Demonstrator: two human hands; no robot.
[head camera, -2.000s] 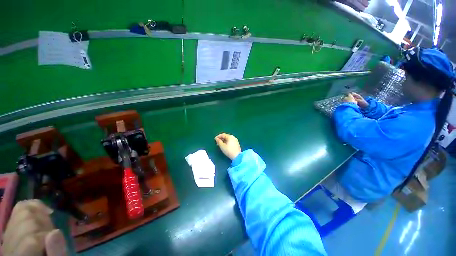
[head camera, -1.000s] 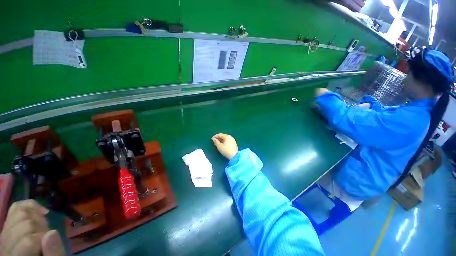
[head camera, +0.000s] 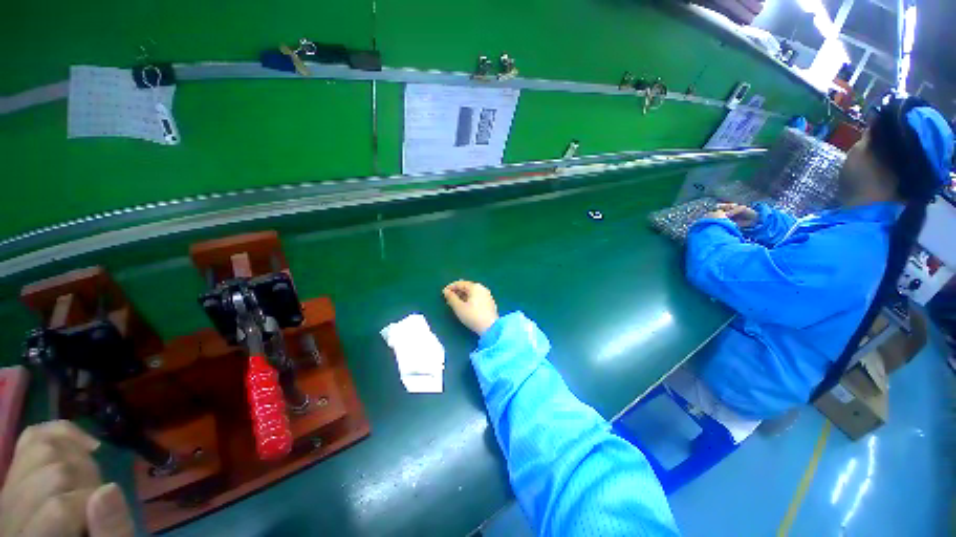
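Note:
The reddish-brown holding fixture (head camera: 346, 404) stands on the bench at the left with two black toggle clamps. The right clamp's red grip (head camera: 268, 409) points toward me. My left hand (head camera: 58, 488) is curled at the lower left edge, over the place of the left clamp's handle; its grip is hidden. My right hand (head camera: 471, 305) rests on the bench right of the white cloth (head camera: 417, 353), fingers curled; I cannot tell whether it holds anything. A small ring (head camera: 595, 215) lies alone on the bench farther back.
A blue-clad co-worker (head camera: 797, 299) sits at the right on a blue stool (head camera: 671, 435), hands over a clear tray (head camera: 676, 218). A pink tray edge (head camera: 11, 409) shows at far left. Green partition (head camera: 283, 136) with clipped papers runs behind the bench. Cardboard boxes (head camera: 854, 404) stand on the floor.
A small ring now lies on the bench; it was not there two seconds ago and has shifted left since one second ago. The co-worker's arm reached out and drew back. My hands have barely moved.

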